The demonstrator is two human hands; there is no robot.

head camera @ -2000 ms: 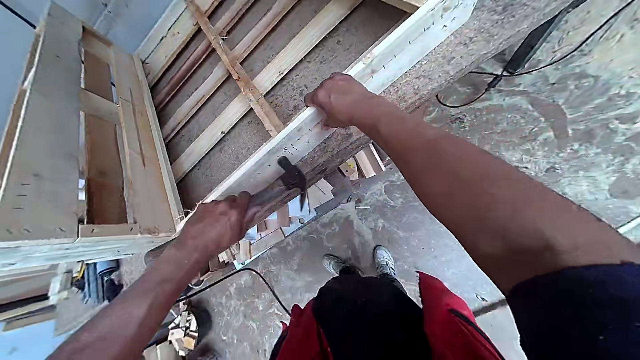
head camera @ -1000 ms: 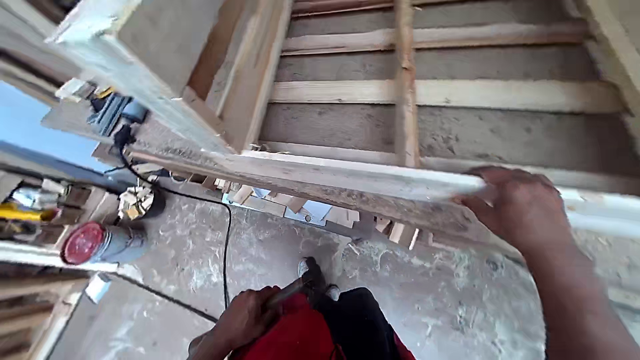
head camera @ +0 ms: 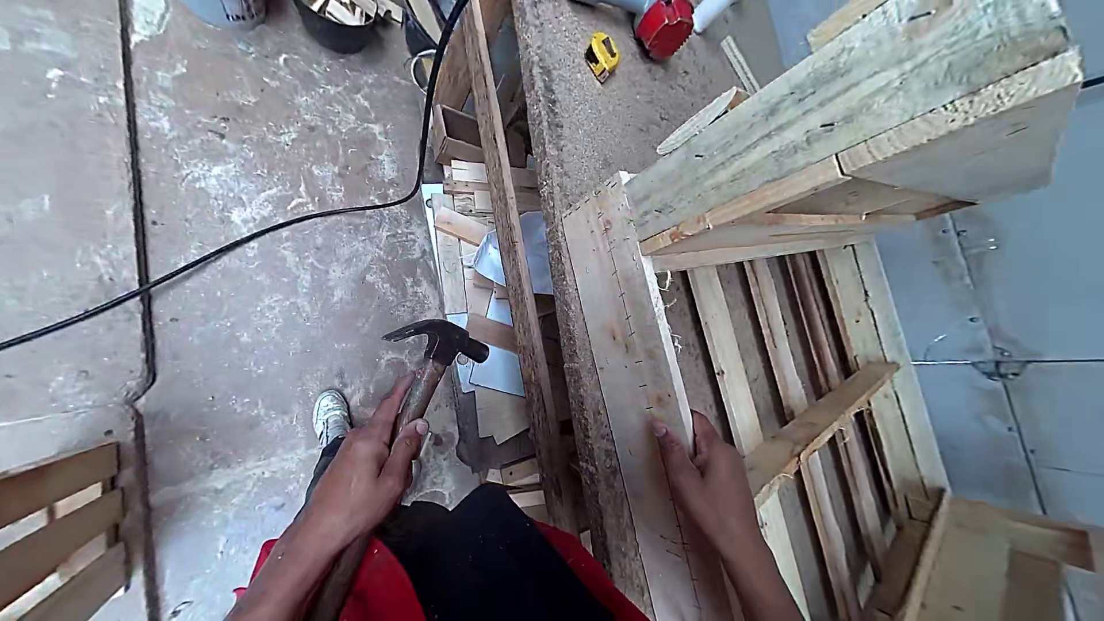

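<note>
My left hand (head camera: pixel 366 470) grips the wooden handle of a claw hammer (head camera: pixel 444 341), its head held up over the concrete floor. With my right hand (head camera: pixel 711 483) I hold the edge of a long side board (head camera: pixel 621 328) of a wooden frame, thumb on its face and fingers over the inner edge. A row of staples or nails runs along this board. The frame, with its parallel slats (head camera: pixel 729 362) and a crosspiece (head camera: pixel 819 423), rests on the workbench (head camera: pixel 552 112). A boxed wooden end section (head camera: pixel 828 129) rises at its far end.
A yellow tape measure (head camera: pixel 602 56) and a red-ended tool (head camera: pixel 664 28) lie on the bench. Wood offcuts (head camera: pixel 492 332) fill a space below its edge. A black cable (head camera: pixel 285 226) crosses the floor. Slatted wood (head camera: pixel 60 526) stands at left, a bucket of scraps (head camera: pixel 341 21) at the top.
The view has swung round strongly along the frame. The hammer, low by my lap a second ago, is now raised in front of me in my left hand. My right hand still holds the frame's side.
</note>
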